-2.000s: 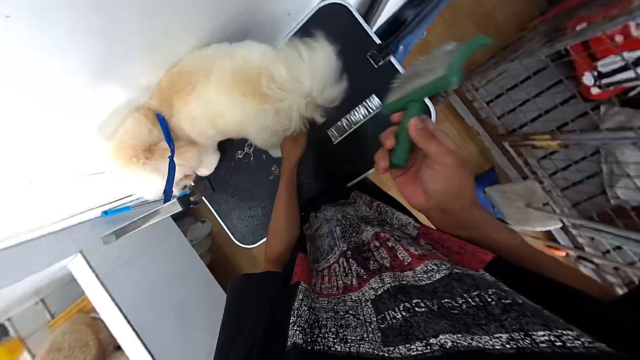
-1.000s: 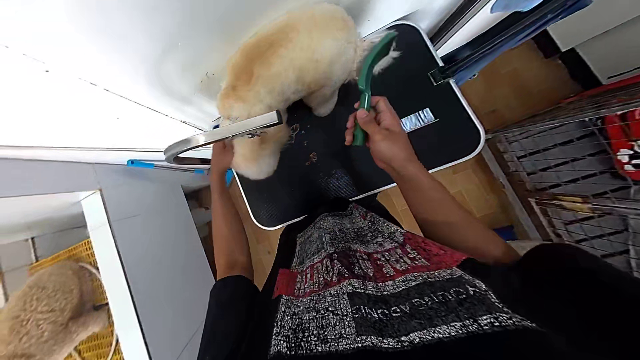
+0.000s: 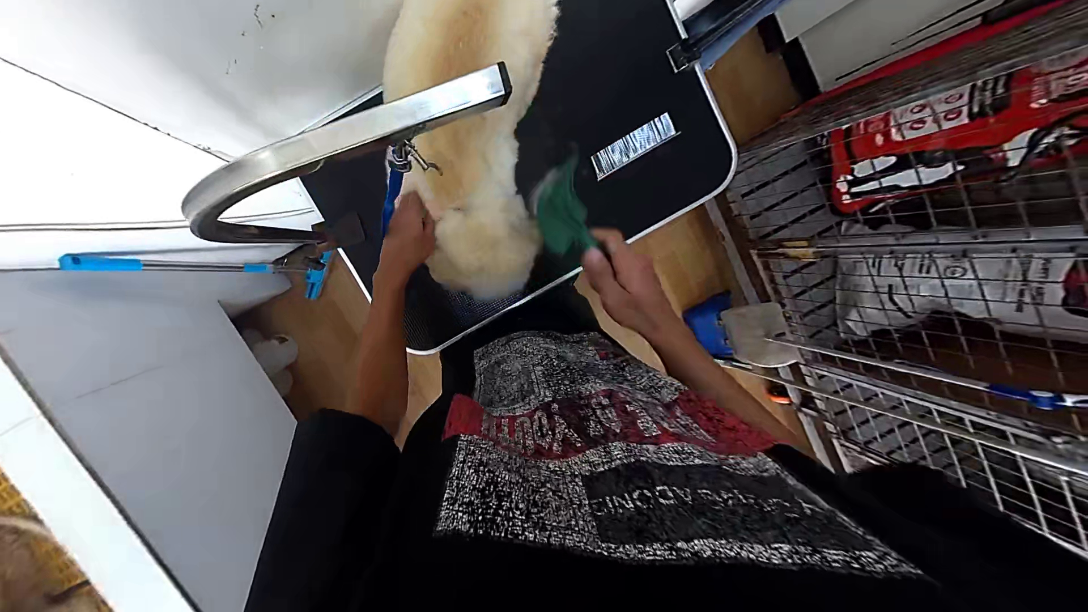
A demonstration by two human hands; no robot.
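Observation:
A cream-coloured, fluffy dog [image 3: 476, 153] stands on a black grooming table [image 3: 629, 76], its head end toward me. My left hand [image 3: 410, 234] is against the left side of its head, beside a blue strap [image 3: 392, 194] that hangs from a metal clip; whether its fingers grip fur or strap is hard to tell. My right hand [image 3: 625, 276] is closed around the handle of a green slicker brush [image 3: 561, 206]. The brush is blurred, its head close to the right side of the dog's head; contact cannot be made out.
A curved metal grooming arm [image 3: 340, 140] reaches over the table from the left. A blue-handled tool [image 3: 102, 263] lies by the white wall. Wire cages [image 3: 918, 323] with bags stand on the right. A comb [image 3: 635, 146] lies on the table; another animal [image 3: 34, 565] shows at bottom left.
The dog's head has turned toward me, and my right hand has brought the green brush from over its body to beside its head. The view has shifted considerably.

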